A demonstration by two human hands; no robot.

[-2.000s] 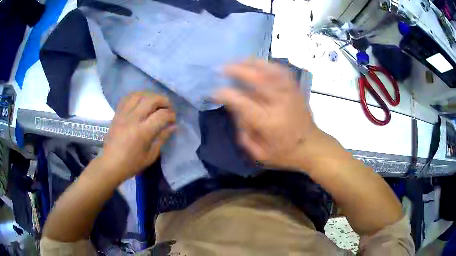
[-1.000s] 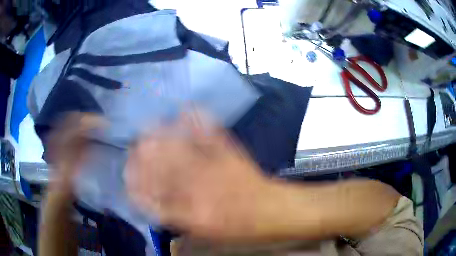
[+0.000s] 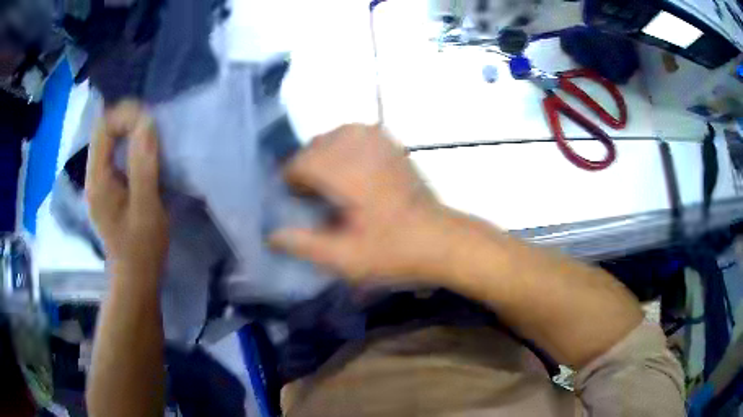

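Note:
The pale grey-blue pocket bag (image 3: 232, 155) lies bunched on the table at the left, blurred. Dark navy cloth (image 3: 175, 49) is heaped behind it, and more dark cloth hangs over the table's front edge. My left hand (image 3: 130, 187) is on the cloth at the left, fingers pointing up and slightly apart. My right hand (image 3: 358, 208) is at the right side of the pale cloth, thumb and fingers curled around its edge. The fingertips are blurred.
Red-handled scissors (image 3: 582, 122) lie on the white table (image 3: 489, 183) at the right. Part of the sewing machine with blue-capped knobs (image 3: 520, 67) and a dark panel with a lit screen (image 3: 672, 29) is at upper right. Narrow dark strips (image 3: 709, 163) hang at the right table edge.
The cloth has been gathered into a narrower bunch at the left, and the navy panel no longer spreads to the right. My left hand has moved up; my right hand has moved right and up.

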